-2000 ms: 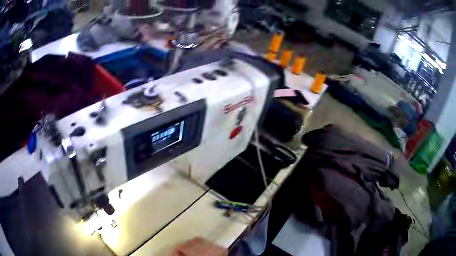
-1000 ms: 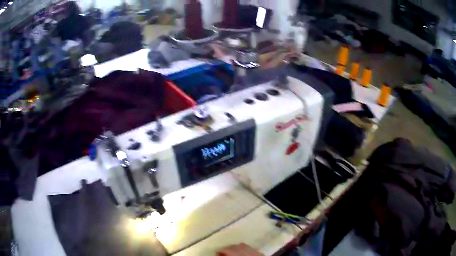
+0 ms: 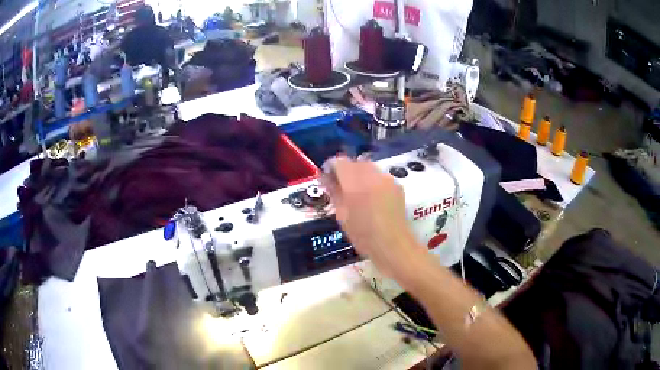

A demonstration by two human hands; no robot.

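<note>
My right hand (image 3: pixel 365 195) is raised over the top of the white sewing machine (image 3: pixel 452 206), its fingers close together beside the small round metal fitting (image 3: pixel 313 192). The fingertips are blurred, so I cannot tell whether they hold something. My forearm partly covers the lit control panel (image 3: pixel 318 246). My left hand is not in view. A grey panel (image 3: pixel 148 314) lies left of the brightly lit needle area (image 3: pixel 230 325).
Maroon cloth (image 3: pixel 188 173) is heaped over a red crate (image 3: pixel 297 159) behind the machine. Maroon thread cones (image 3: pixel 317 58) stand behind. Orange thread cones (image 3: pixel 580 168) stand at the far right. Snips (image 3: pixel 415 330) lie on the bed. Dark cloth (image 3: pixel 593 289) is piled right.
My right hand has risen from the bottom edge of the picture to the machine's top. The view has swung left and up, showing more behind the machine.
</note>
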